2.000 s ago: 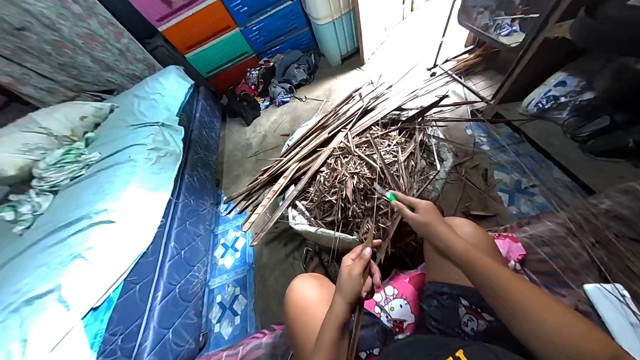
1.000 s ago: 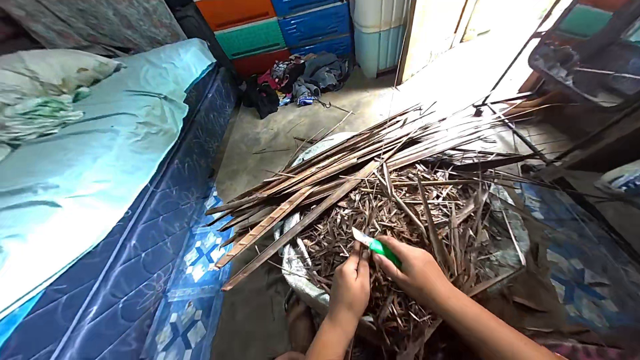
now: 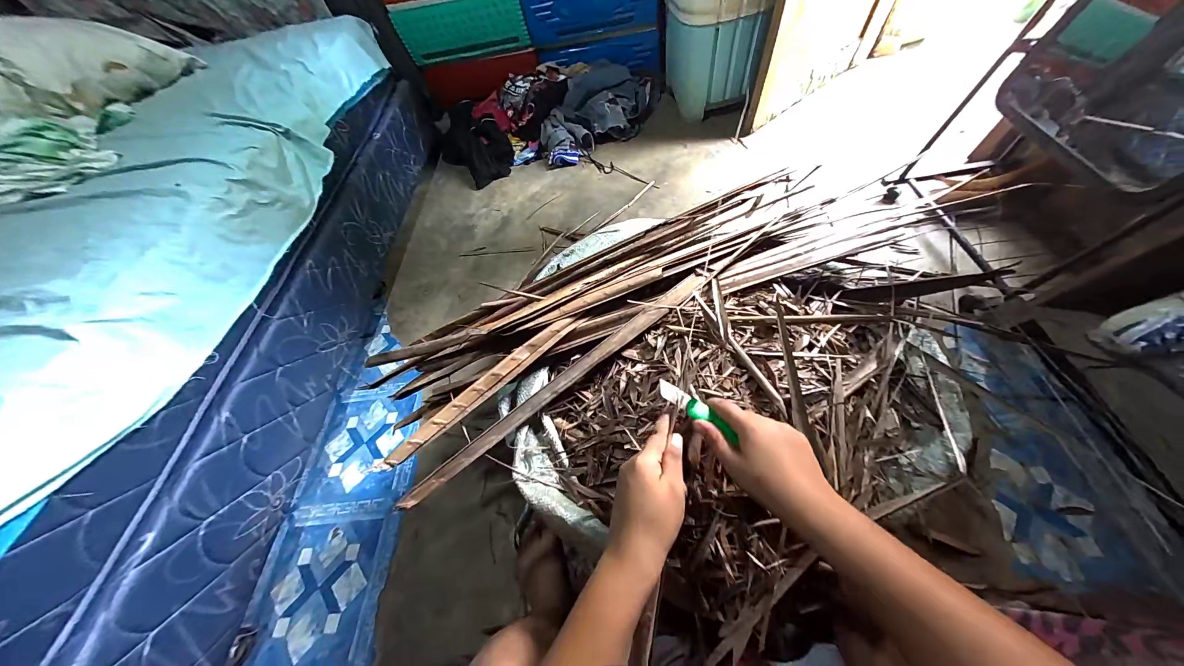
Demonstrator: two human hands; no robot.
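My right hand (image 3: 763, 453) grips the green handle of a small knife (image 3: 708, 418), whose pale blade points up and left. Just left of it, my left hand (image 3: 650, 490) pinches a narrow strip of dried palm leaf (image 3: 668, 427), and the blade is close above those fingertips. Whether blade and strip touch I cannot tell. Beneath both hands, a white woven sack (image 3: 546, 476) with its rim rolled down holds a heap of short leaf scraps (image 3: 638, 379). Long dried palm leaves (image 3: 564, 324) lie in a bundle across the far side of the sack.
A blue mattress (image 3: 268, 361) with a light blue sheet stands along the left. Clothes (image 3: 564, 106) lie piled on the concrete floor near plastic drawers (image 3: 472, 28). Blue patterned floor covering (image 3: 338, 518) shows beside the mattress. A dark metal frame (image 3: 957, 231) stands at the right.
The knife in my right hand, lower beside my left hand two seconds ago, now has its blade up at the left fingertips. The view has shifted closer to the sack.
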